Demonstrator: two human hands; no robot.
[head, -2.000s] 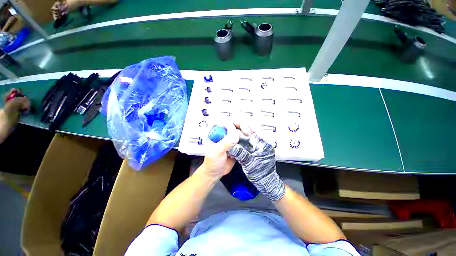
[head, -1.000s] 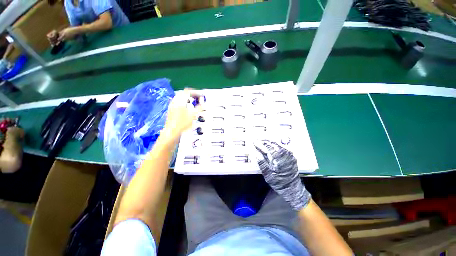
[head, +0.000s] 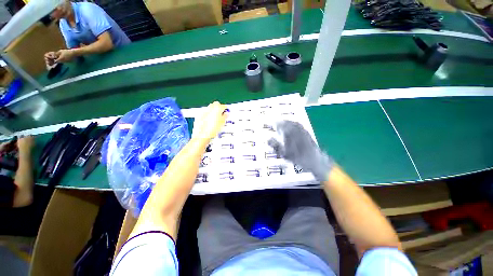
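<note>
A white foam tray (head: 238, 186) with rows of small dark, shiny parts (head: 249, 157) lies on the near bench edge. My bare left hand (head: 210, 119) is over the tray's upper left, fingertips at a small dark part (head: 225, 111); whether it grips the part is unclear. My right hand (head: 296, 141), in a grey knit glove, is over the tray's right side and blurred. Its fingers are bent, and I cannot tell whether it holds anything. A crumpled blue plastic bag (head: 146, 151) with blue parts inside stands left of the tray, beside my left forearm.
Grey housings (head: 254, 77) stand on the green conveyor (head: 200, 81) behind the tray. A white post (head: 327, 51) rises at the tray's far right corner. Dark parts (head: 65, 148) lie left of the bag. Cartons (head: 62, 229) are below. A coworker (head: 89, 32) sits across; another's arm (head: 22, 170) is at left.
My hands were together over the tray's near edge with a blue part, then parted. My left hand is at the upper left; my gloved right hand has moved up over the right-hand rows.
</note>
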